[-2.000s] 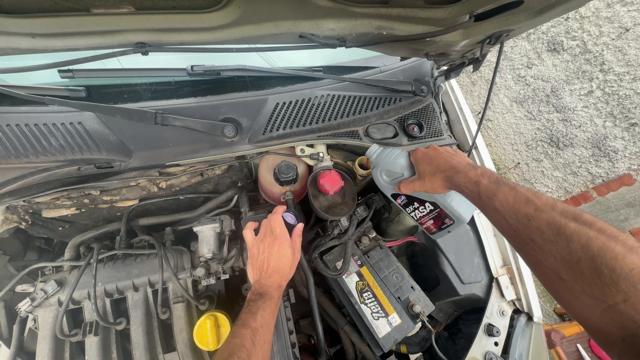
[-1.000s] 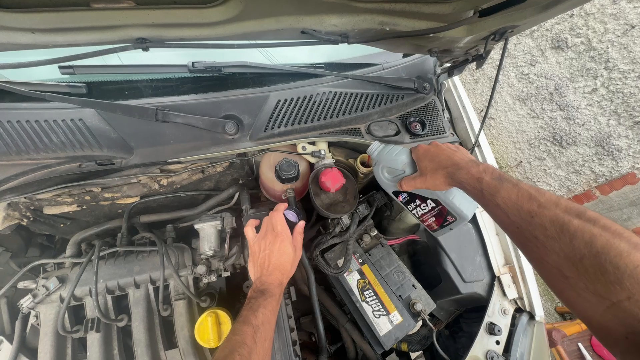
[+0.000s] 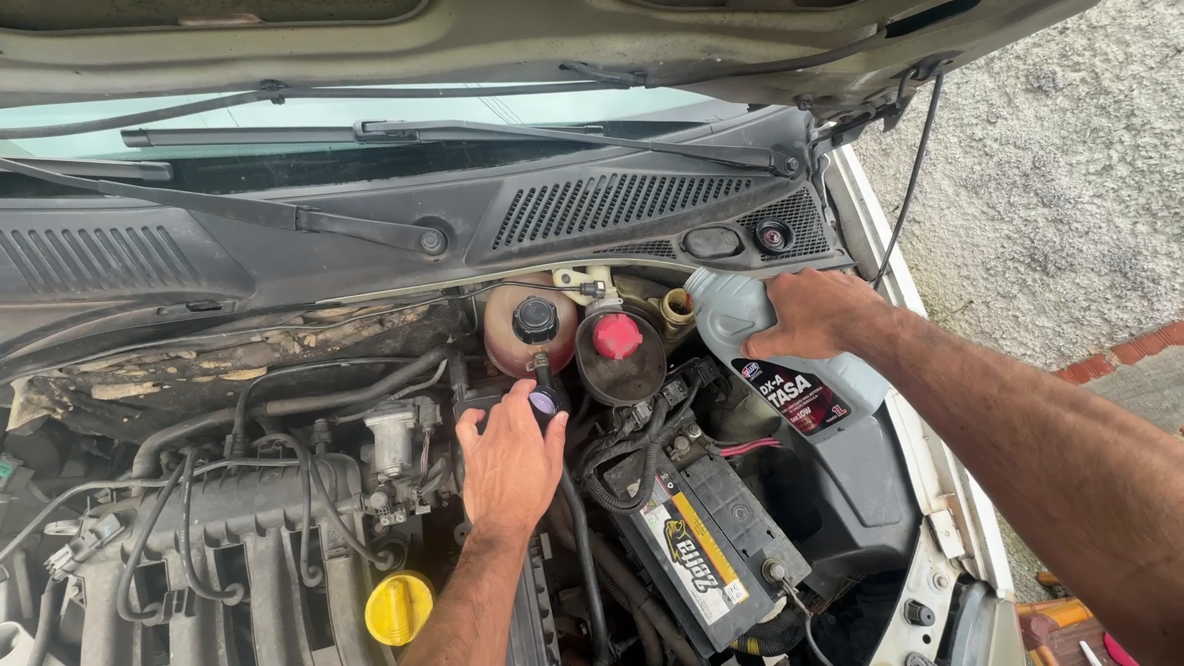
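Note:
My right hand point(image 3: 819, 310) grips a grey plastic fluid bottle point(image 3: 856, 379) near its neck. The bottle lies tilted with its mouth at an open reservoir neck point(image 3: 677, 305), where a little red fluid shows. In my left hand point(image 3: 513, 453) is a small dark flashlight point(image 3: 546, 401), its purplish lens showing between the fingers. That hand is over the hoses just below the coolant expansion tank point(image 3: 504, 319) with its black cap point(image 3: 536, 320). A red cap point(image 3: 617, 336) sits on the reservoir beside it. A dark cap point(image 3: 772, 236) rests on the cowl grille.
The car battery point(image 3: 708, 546) lies below the bottle. Left of my left forearm are the intake manifold point(image 3: 231, 499) and a yellow oil filler cap point(image 3: 399, 608). The raised hood point(image 3: 499, 46) hangs above the wipers. Tools point(image 3: 1064, 629) are at the lower right.

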